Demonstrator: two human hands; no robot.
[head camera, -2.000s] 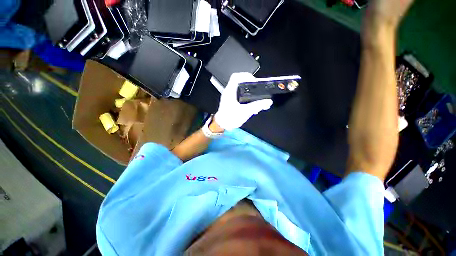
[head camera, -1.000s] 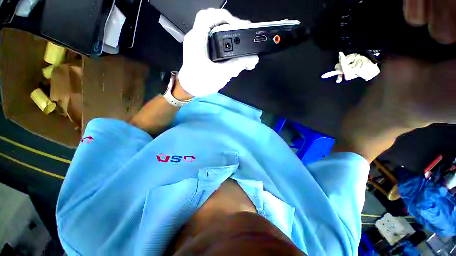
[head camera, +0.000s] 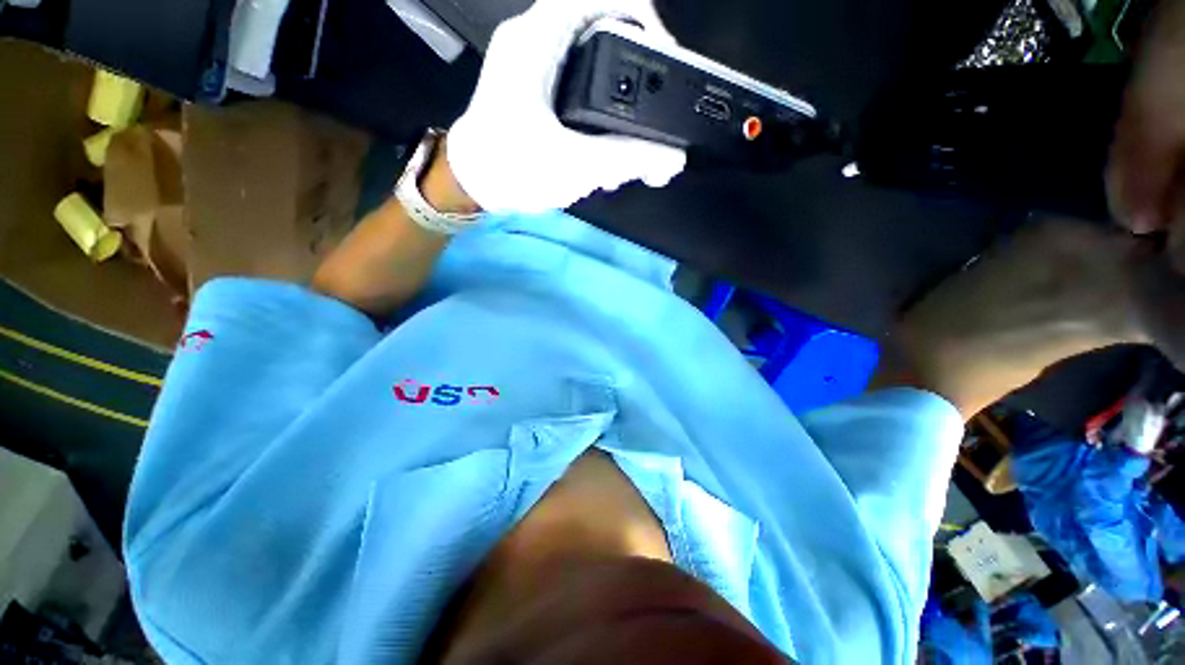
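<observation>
My left hand (head camera: 533, 124), in a white glove, grips a black set-top box unit (head camera: 682, 104). Its port edge faces me, with a round power jack, a slot port and an orange-ringed jack. My bare right hand (head camera: 1144, 156), blurred and partly cut off by the right edge, is closed around a thick dark electric screwdriver (head camera: 988, 137). The driver lies in line with the unit's right end. Its dark tip is at or very near that end, and the connector there is hidden, so contact is unclear.
Shiny metal pieces (head camera: 1011, 37) lie at the top right. A small white tip (head camera: 851, 169) shows beside the driver. An open cardboard box (head camera: 273, 195) with yellow rolls is at left. A blue stool-like object (head camera: 819, 357) is below the bench edge.
My right hand came from the far upper right to the right side with the driver. The unit has tilted, its right end lower. The driver now covers most of the loose white glove.
</observation>
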